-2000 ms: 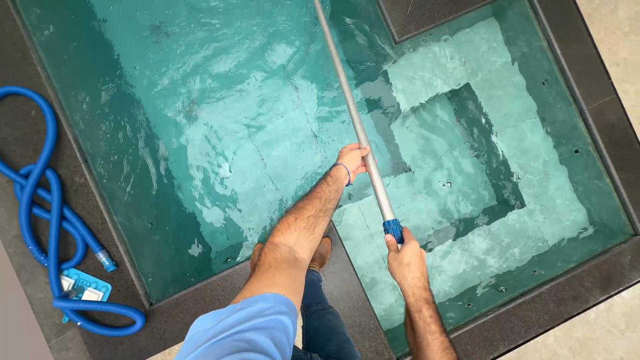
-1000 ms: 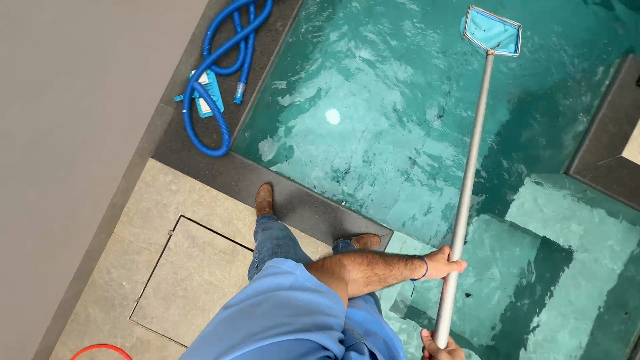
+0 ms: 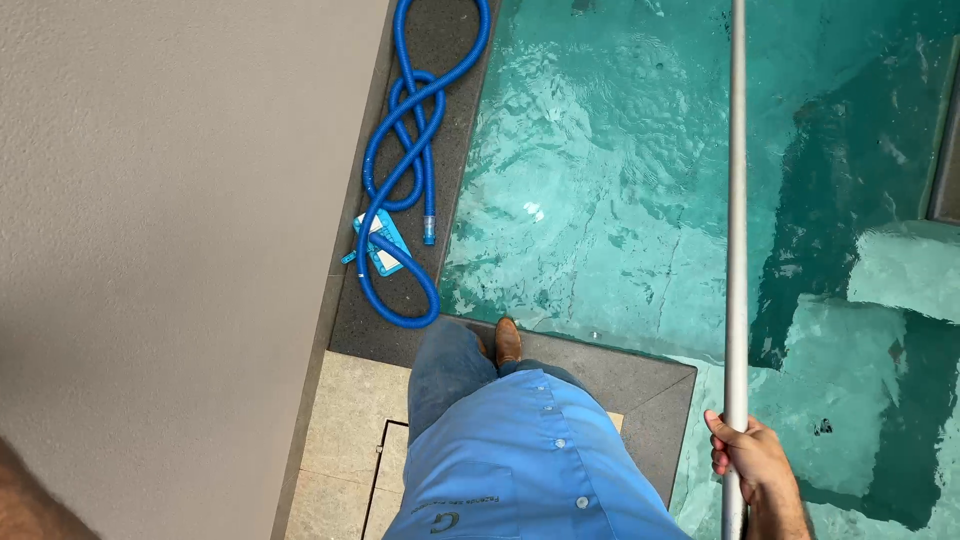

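My right hand [image 3: 754,454] is closed around a long silver metal pole [image 3: 737,225], which stretches up the view over the pool water and out past the top edge. The pole's far end and its net are outside the frame. Of my left arm only a blurred forearm shows in the lower left corner; the left hand itself is out of view. A blue corrugated pool hose [image 3: 397,169] lies looped on the dark stone edge, partly over a light-blue and white pool vacuum head [image 3: 386,255].
A plain wall [image 3: 172,225] rises at the left. My brown shoe [image 3: 508,341] stands on the dark stone coping [image 3: 600,360] right at the water. Beige floor tiles [image 3: 337,427] with a dark-framed cover lie below. Submerged steps [image 3: 840,390] show at the right.
My left hand, on the pole in both earlier frames, has let go and left the view. The net, in view one second ago, no longer shows. The view has shifted toward the wall.
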